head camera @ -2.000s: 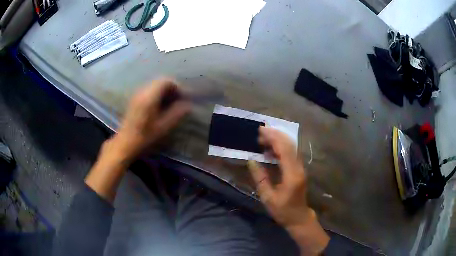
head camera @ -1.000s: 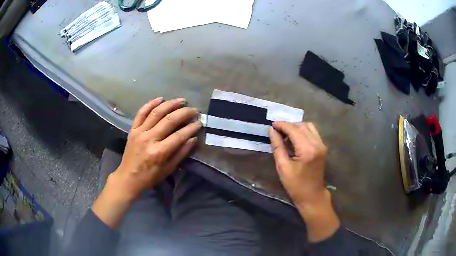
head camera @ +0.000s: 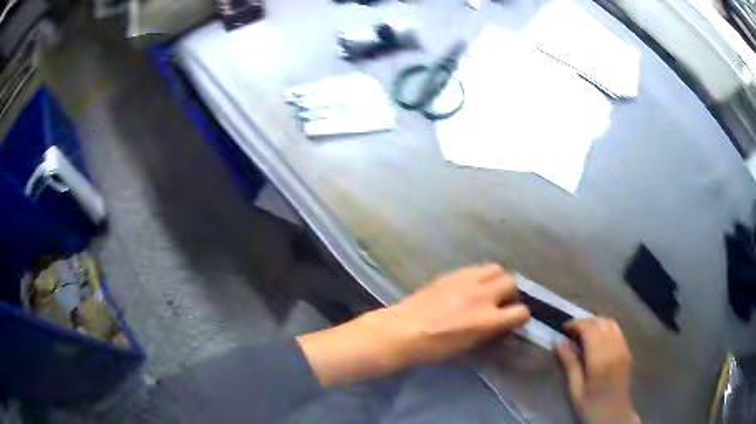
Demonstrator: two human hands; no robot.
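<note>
A black cloth piece lies on its white backing at the table's near edge. A pale band shows along its near side; whether this is the template or turned-up backing I cannot tell. My left hand has its curled fingers on the left end. My right hand pinches the right end and is cut off by the bottom edge of the picture. The fingertips are partly hidden and the picture is blurred.
Folded strips, green-handled scissors and white sheets lie beyond my hands. Black cut pieces lie at right, with more dark cloth beyond. The iron's edge shows lower right. Blue bins stand on the floor.
The view has swung left, bringing the bins in. My left fingers have curled at the cloth's left end. The layered piece looks narrower, with less black and backing showing.
</note>
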